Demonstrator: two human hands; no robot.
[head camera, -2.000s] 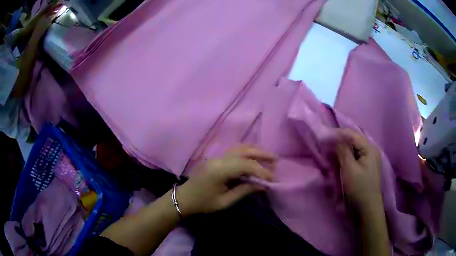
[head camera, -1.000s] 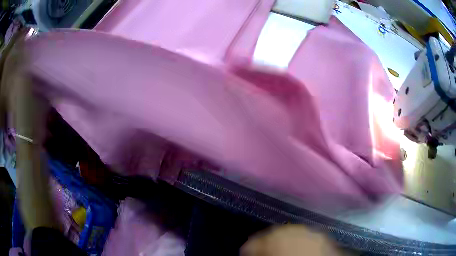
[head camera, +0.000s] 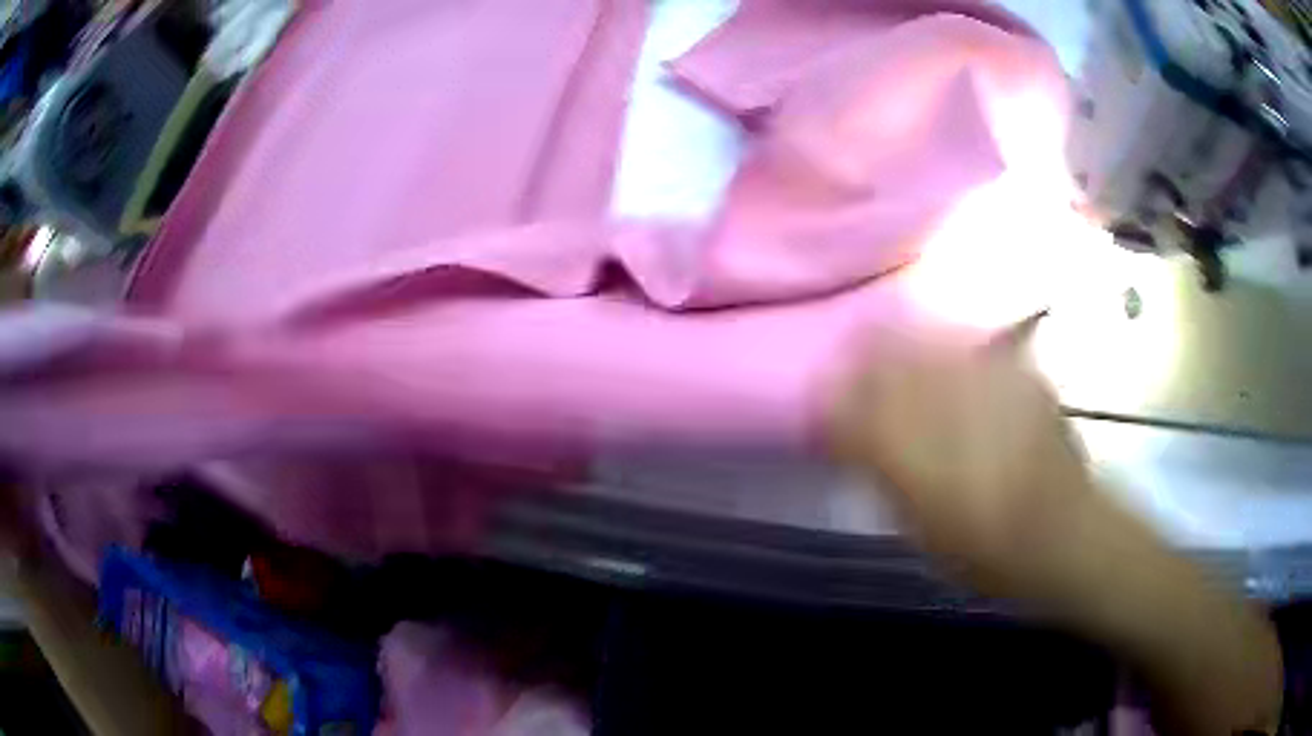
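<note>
A pink fabric panel (head camera: 504, 367) stretches, blurred, from the left picture edge across the front of the table. My right hand (head camera: 943, 417) is blurred and holds the panel's right end, left of and below the machine head. My left forearm (head camera: 72, 647) shows at the lower left; the hand itself is cut off by the left picture edge. More pink cloth (head camera: 863, 130) lies folded behind the panel, up to the bright lamp light. The needle area is lost in glare.
The white sewing machine head (head camera: 1180, 130) stands at the upper right, over the cream-coloured bed (head camera: 1237, 360). A pink stack (head camera: 417, 130) lies at the upper left. The table's dark curved front edge (head camera: 691, 554) crosses below. A blue basket (head camera: 317, 669) holding pink pieces is at the lower left.
The view has shifted. The panel, swept across the table a second ago, is now drawn out flat towards the left. My right hand has come up from the bottom edge onto its right end.
</note>
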